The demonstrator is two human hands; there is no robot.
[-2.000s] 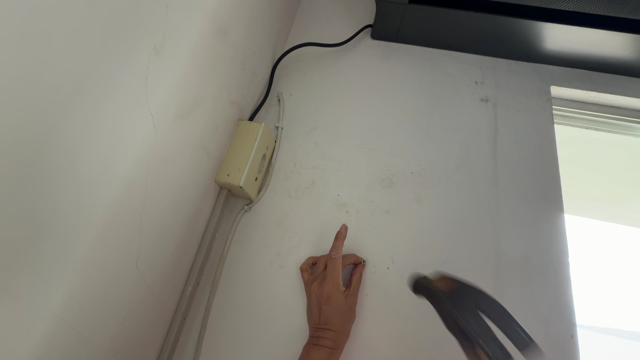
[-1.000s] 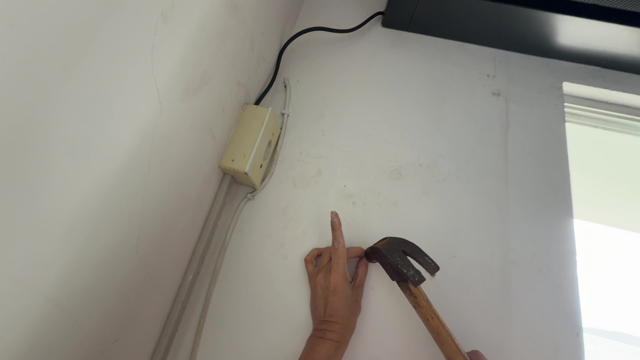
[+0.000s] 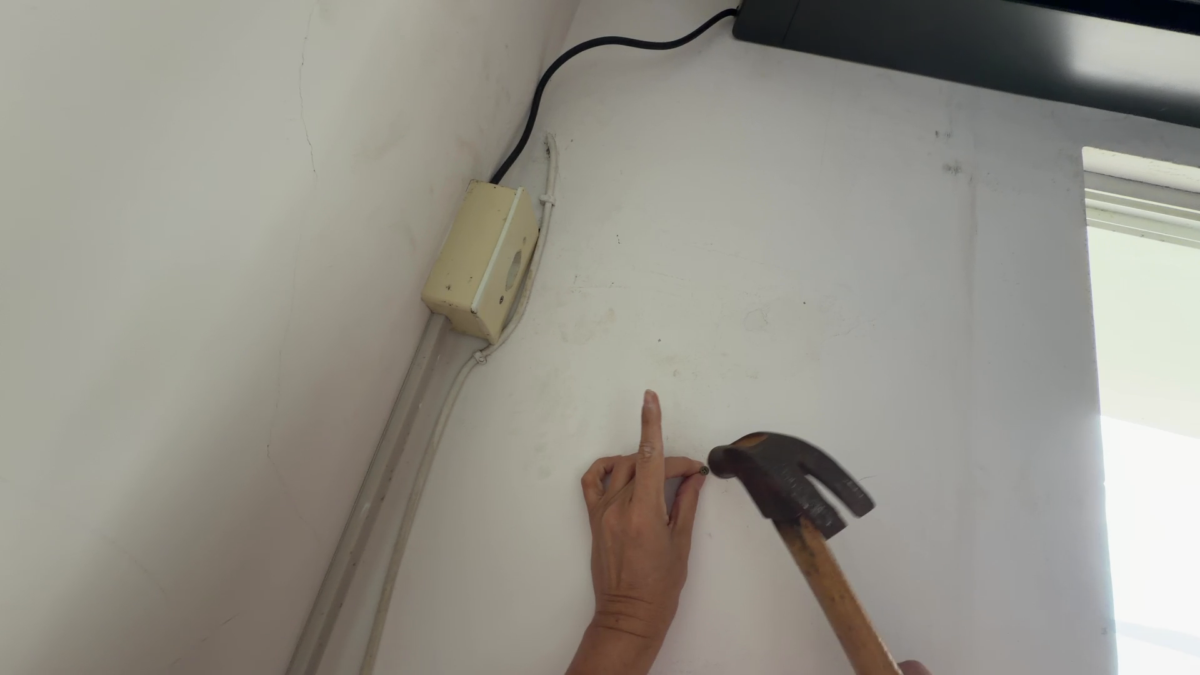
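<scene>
My left hand (image 3: 639,525) rests against the white wall (image 3: 825,234), one finger pointing up. Between its thumb and a bent finger it pinches a small nail (image 3: 704,470), of which only the head shows. A claw hammer (image 3: 792,478) with a dark metal head and wooden handle is just right of the nail, its striking face close to it; whether they touch cannot be told. The handle runs down to the bottom edge, where a bit of my right hand (image 3: 913,667) shows around it. The rest of that hand is out of frame.
A cream electrical box (image 3: 475,258) sits near the wall corner, with a black cable (image 3: 614,40) rising to a dark housing (image 3: 900,47) at the top right. Plastic trunking (image 3: 375,497) and a pale cable (image 3: 412,511) run down from the box area. A bright window (image 3: 1148,375) lies at the right.
The hammer, blurred and farther right of the left hand two seconds ago, came close to its fingertips one second ago and is near them now. The left hand keeps its pinch.
</scene>
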